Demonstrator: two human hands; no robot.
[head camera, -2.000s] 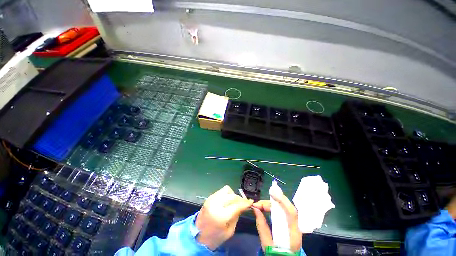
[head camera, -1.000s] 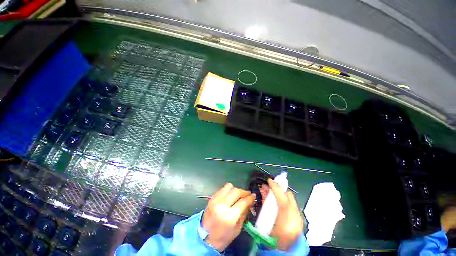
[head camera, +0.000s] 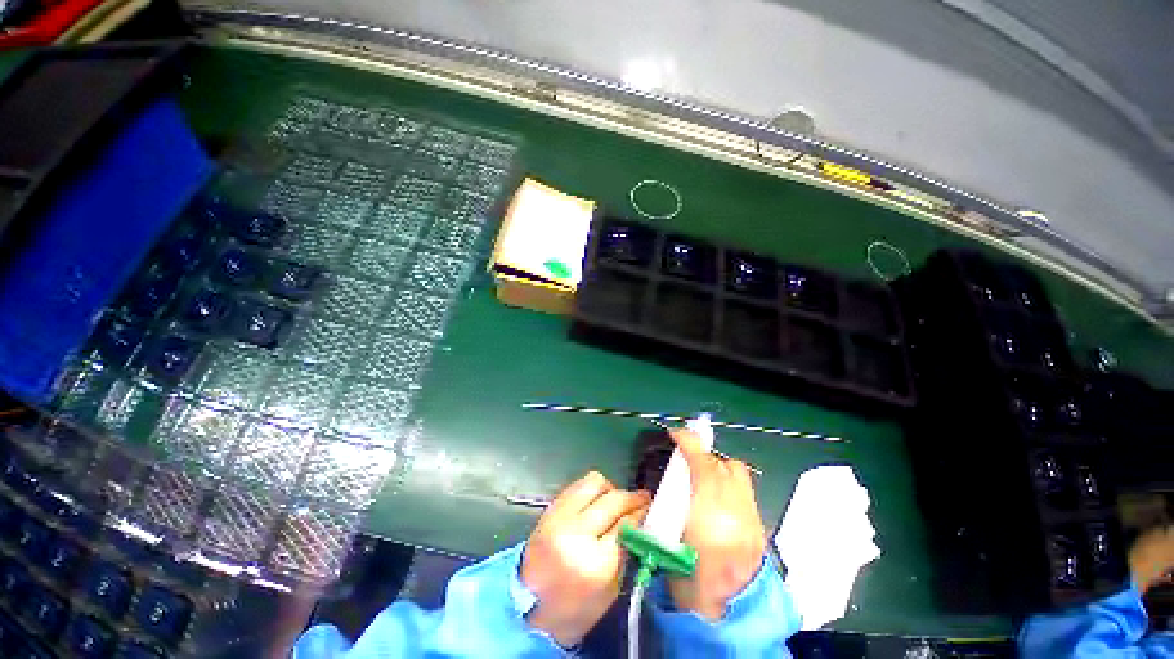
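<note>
My right hand (head camera: 724, 525) is closed around the white syringe (head camera: 672, 500), which has a bright green cap (head camera: 658, 551) at its near end with a pale tube running down from it. My left hand (head camera: 574, 551) is just left of the syringe, fingertips together at the edge of a small black housing (head camera: 653, 457). The housing is mostly hidden behind the hands and syringe. Whether the left fingers grip the housing or something thin is not clear. The syringe's dispensing tip cannot be made out.
A white tissue (head camera: 828, 547) lies right of my hands. Behind are a cardboard box (head camera: 541, 245) and a black pocket tray (head camera: 747, 309). Stacked black trays (head camera: 972, 425) stand right, a clear blister tray (head camera: 386, 258) and blue bin (head camera: 110, 238) left. Another person's hand (head camera: 1152, 556) is at far right.
Since two seconds ago, the right hand has turned the syringe over the housing, and its green cap now shows. The view has shifted down, so the red tray is mostly cut off.
</note>
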